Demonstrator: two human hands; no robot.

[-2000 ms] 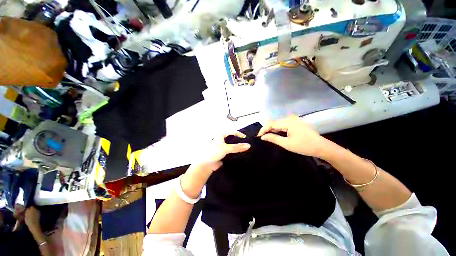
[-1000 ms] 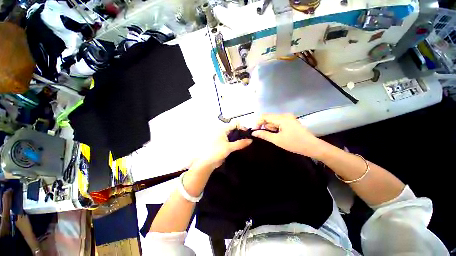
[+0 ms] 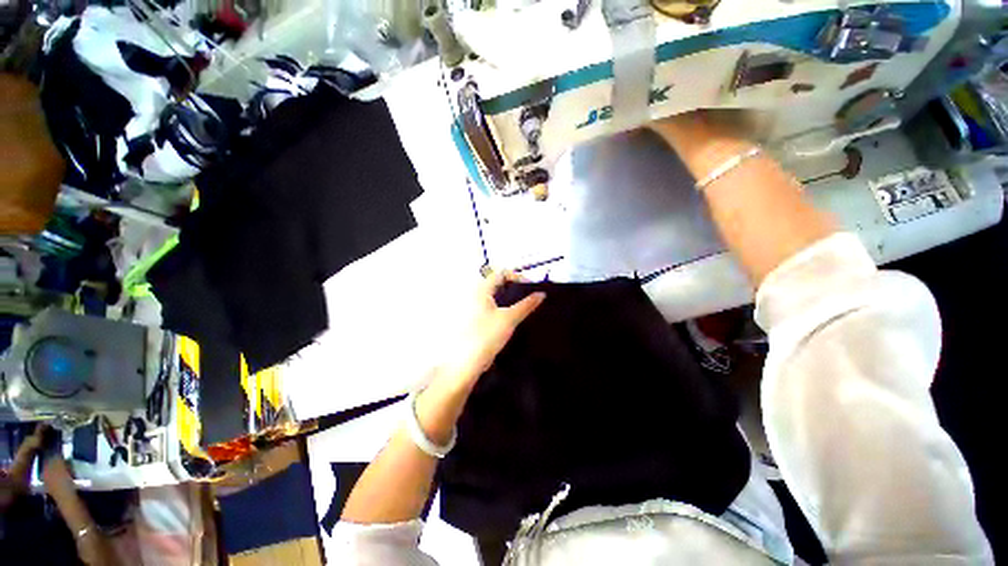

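A black fabric panel hangs from the table's front edge into the lap. My left hand holds its top left corner between thumb and fingers at the edge. My right hand reaches under the arm of the white sewing machine, at the far edge of a flat grey piece on the bed. Its fingers are mostly hidden by the machine arm, so its grip cannot be seen. The presser foot area is left of the grey piece.
More black cut fabric lies on the white table to the left. A grey machine part stands at the far left, with another person's arm below it. Cardboard is at the lower left. A cluttered bench is behind.
My right hand has let go of the panel's edge and moved up and right under the machine arm. My left hand stays at the panel. The panel's top edge now lies spread.
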